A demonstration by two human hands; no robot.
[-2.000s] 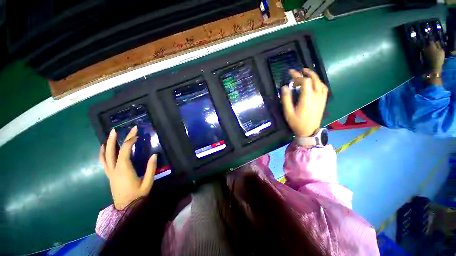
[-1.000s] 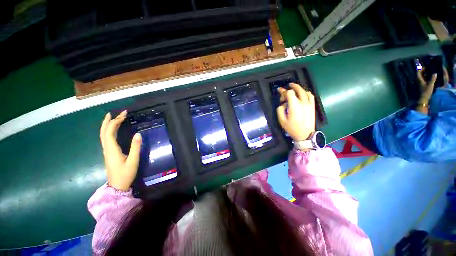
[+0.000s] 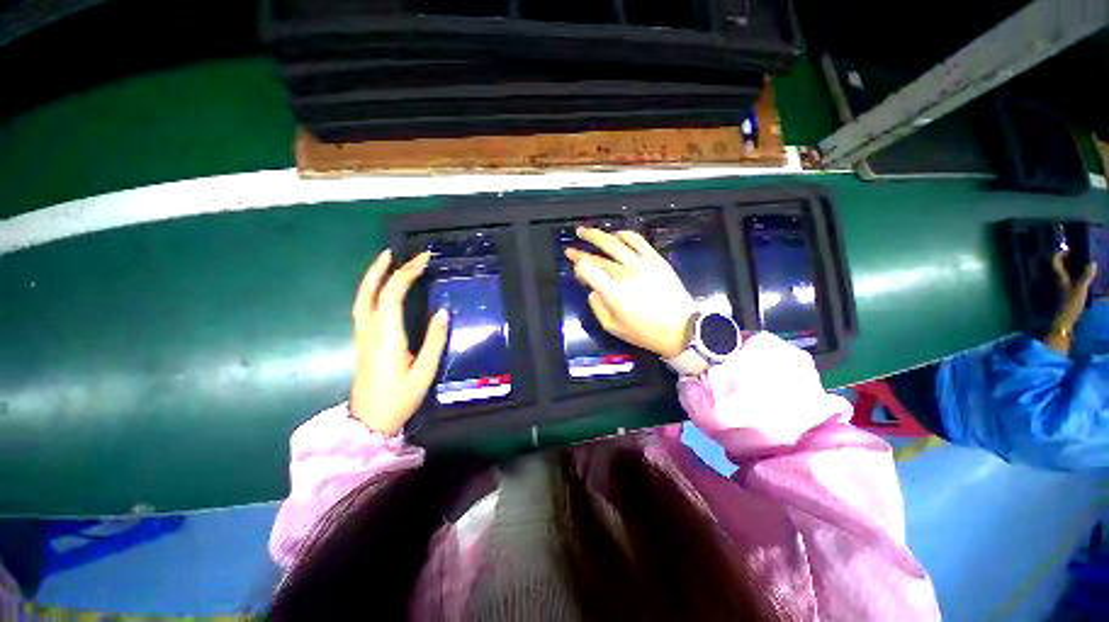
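A black foam tray (image 3: 530, 316) lies on the green bench and holds several smartphones in a row, screens up. The leftmost phone (image 3: 472, 328) is lit white-blue with red and white marks at its bottom. My left hand (image 3: 395, 346) rests at the tray's left end, fingers apart, fingertips by that phone's upper left edge. My right hand (image 3: 630, 289) is over the second phone (image 3: 594, 346), fingertips at its upper part, partly hiding it and the third phone (image 3: 696, 261). The rightmost phone (image 3: 781, 280) is uncovered. Neither hand grips anything.
Stacked black foam trays (image 3: 535, 97) stand on a wooden board (image 3: 511, 152) behind the white edge strip (image 3: 243, 194). A metal upright (image 3: 961, 85) slants at the back right. At the far right, a person's hand (image 3: 1070, 295) in a blue sleeve (image 3: 1022, 395) touches another tray's phone.
My right hand has moved left from the rightmost phone to the second one. My left hand stays at the left phone. The view has shifted, so the tray sits further right.
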